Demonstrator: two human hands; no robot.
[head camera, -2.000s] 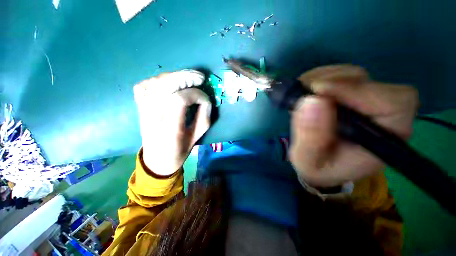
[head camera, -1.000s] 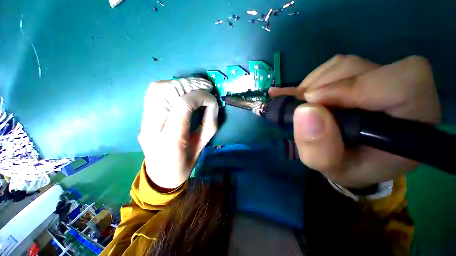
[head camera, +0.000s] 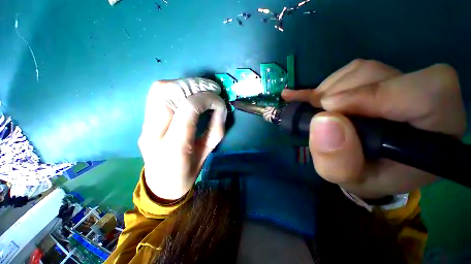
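A green toothed circuit board strip (head camera: 273, 78) lies on the blue-green bench top between my hands. My right hand (head camera: 382, 121) grips the black handle of a soldering iron (head camera: 304, 117) like a pen. The iron's tip meets the lower left part of the strip, beside my left fingertips. One right finger reaches the strip's right end. My left hand (head camera: 183, 124) is curled at the strip's left end, with pale bands around a finger. Its thumb and fingertips are pinched together; what they hold is hidden or too small to tell.
Small leaded components (head camera: 279, 18) lie scattered beyond the strip. A thin silvery strand (head camera: 32, 51) lies at the far left. A tangled white bundle (head camera: 26, 154) is at the left, above a blue crate edge (head camera: 82, 169). A blue apron (head camera: 273, 196) covers my lap.
My right hand and the iron have come down and left, so the tip moved from above the strip to its lower left edge. The strip's right part has come into clear view.
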